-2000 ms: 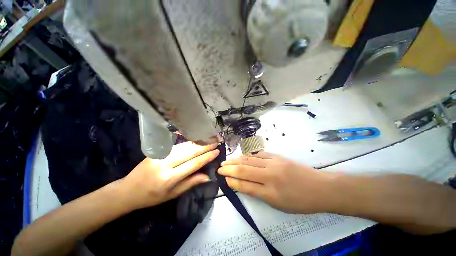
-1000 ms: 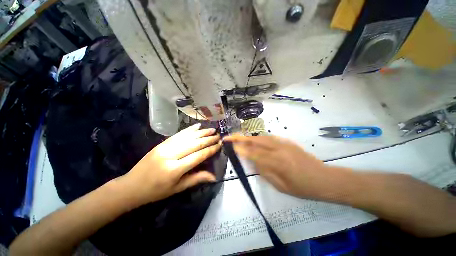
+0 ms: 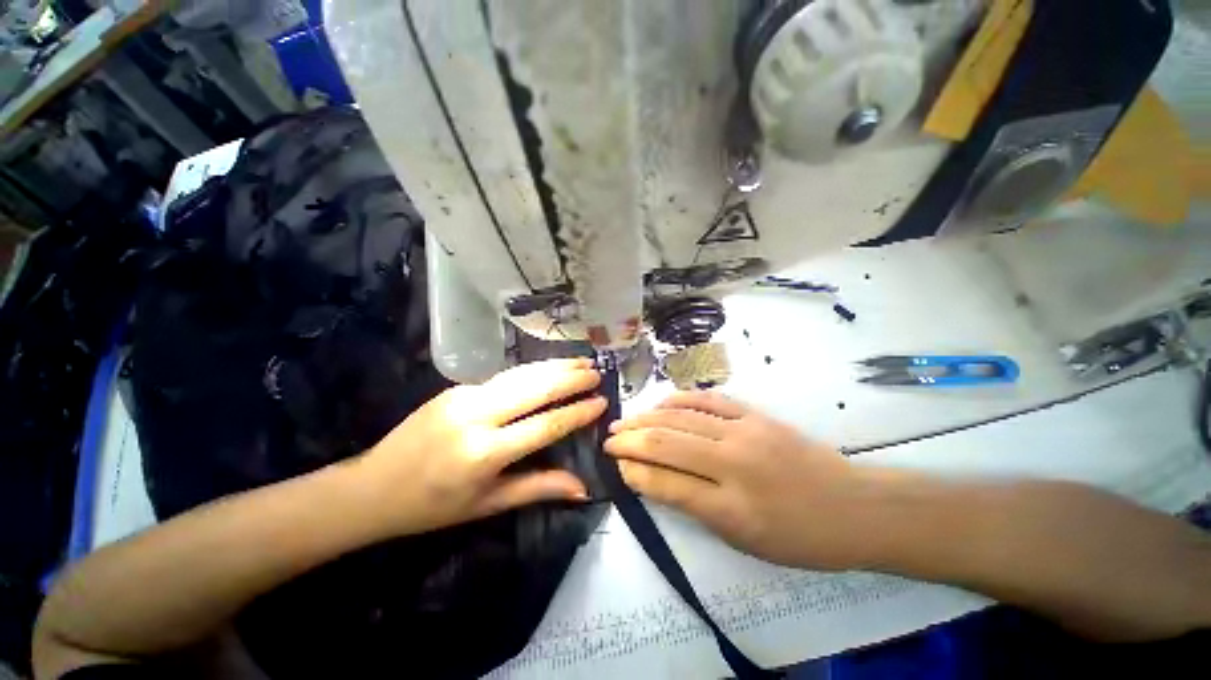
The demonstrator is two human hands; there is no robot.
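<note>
The black sheer garment piece (image 3: 266, 345) lies heaped on the bed, left of and under the needle area. A narrow black binding tape (image 3: 671, 565) runs from the cloth edge down to the table's front edge. My left hand (image 3: 485, 438) lies flat on the garment, its fingertips pressing the cloth just before the presser foot (image 3: 607, 359). My right hand (image 3: 730, 478) rests at the right of the tape, its fingertips touching the tape and cloth edge. The foot is partly hidden by my left fingertips.
The machine head (image 3: 598, 160) stands over the work. A ridged beige block (image 3: 697, 365) and a black ringed round item (image 3: 691, 320) sit right of the foot. Blue-handled snips (image 3: 940, 371) lie further right. A metal mechanism (image 3: 1126, 343) is at the far right. A printed scale (image 3: 797, 585) runs along the front.
The camera view has shifted. My right hand has moved back from the foot, and its fingertips now lie lower along the tape. My left hand stays on the cloth.
</note>
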